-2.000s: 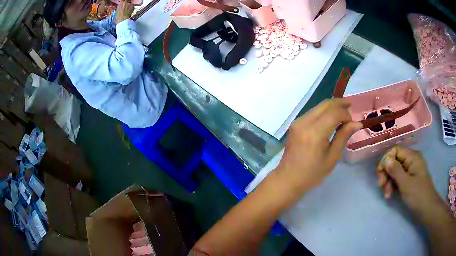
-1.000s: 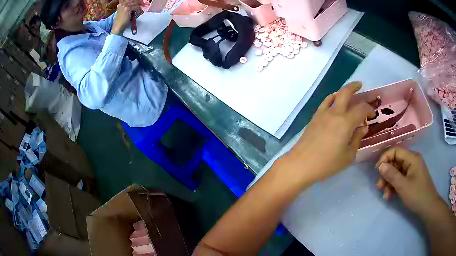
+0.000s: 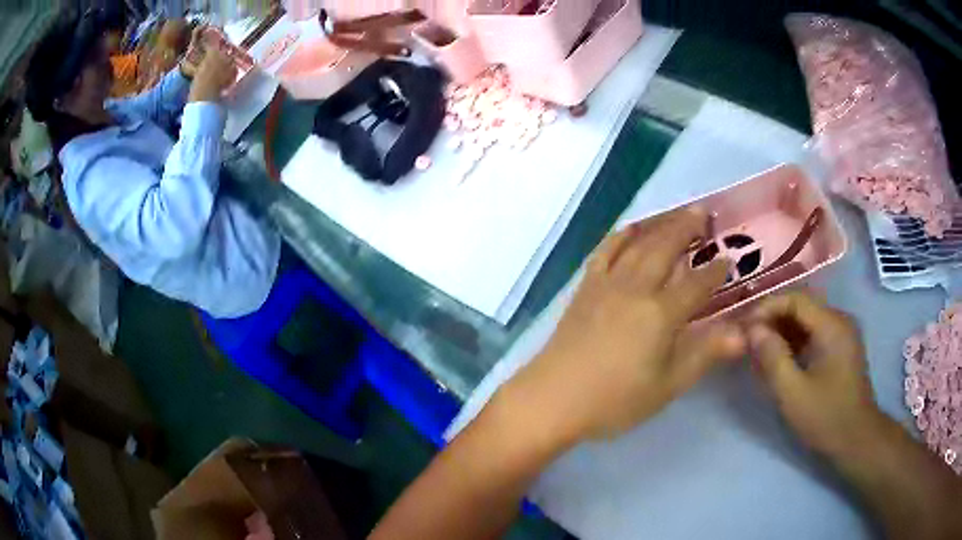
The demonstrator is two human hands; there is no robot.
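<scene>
A pale pink housing (image 3: 818,237) lies open side up on the white sheet, with a round cross-barred opening in its floor. A brown strap (image 3: 807,245) lies inside it, one end curving up near the right end. My left hand (image 3: 633,327) covers the housing's left end, fingers spread over the interior and thumb outside the near wall; whether it grips anything is hidden. My right hand (image 3: 807,369) is at the near wall, fingers curled, its tips close to my left thumb. Whether it holds something small cannot be seen.
Pink discs (image 3: 934,380) lie at right, below a clear bag of discs (image 3: 881,127). Across the bench are a black bundle (image 3: 385,121), more discs (image 3: 496,111) and pink housings (image 3: 559,53). A co-worker (image 3: 158,200) is at left by a blue stool (image 3: 316,348).
My left hand has let go of the raised strap, which now lies inside the housing. My right hand has moved up to the near wall beside my left thumb. The view has turned right.
</scene>
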